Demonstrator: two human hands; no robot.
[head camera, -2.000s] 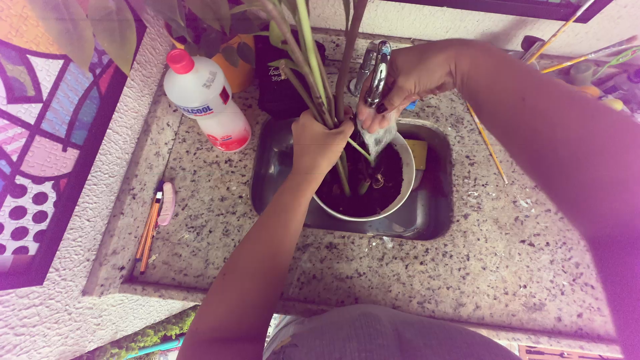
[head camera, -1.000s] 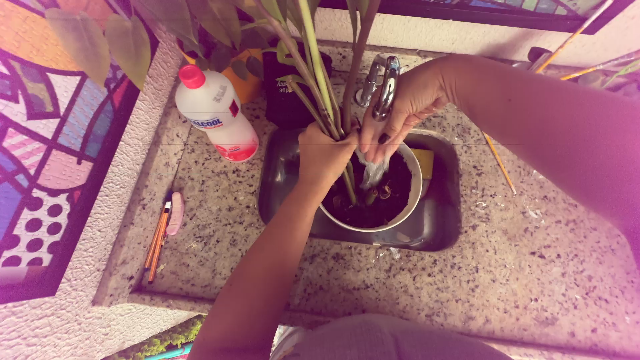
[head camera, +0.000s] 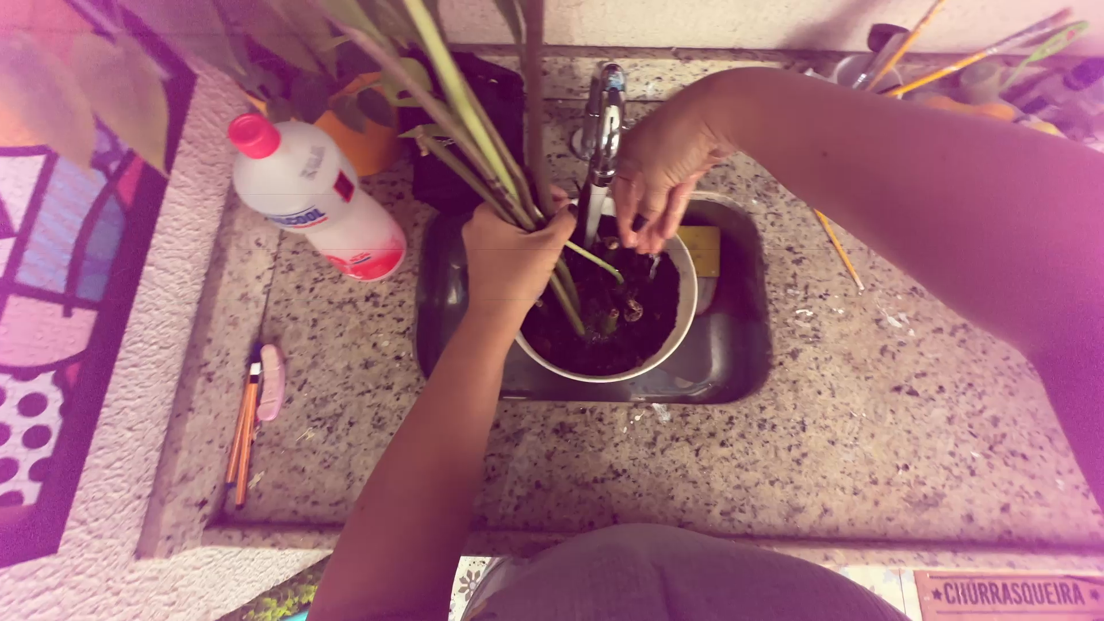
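Observation:
A white pot of dark soil (head camera: 638, 341) stands in the metal sink (head camera: 733, 345), under a chrome faucet (head camera: 608, 112) with water running from it. Several long green plant stems (head camera: 470, 121) rise out of the pot and lean to the upper left. My left hand (head camera: 517, 259) is closed around these stems just above the pot's rim. To the right of the stream hangs my right hand (head camera: 655, 190), fingers bent downward over the soil, with drops at the fingertips; I see no object in it.
A white alcohol bottle with a red cap (head camera: 319, 198) stands left of the sink. Thin brushes (head camera: 244, 435) and a pink object (head camera: 271, 382) lie on the granite counter (head camera: 362, 466). A yellow sponge (head camera: 700, 250) is behind the pot. More brushes (head camera: 957, 65) and jars fill the back right.
My right hand has moved from the stream under the faucet to its right side. The stream now falls freely into the pot. My left hand keeps its hold on the stems.

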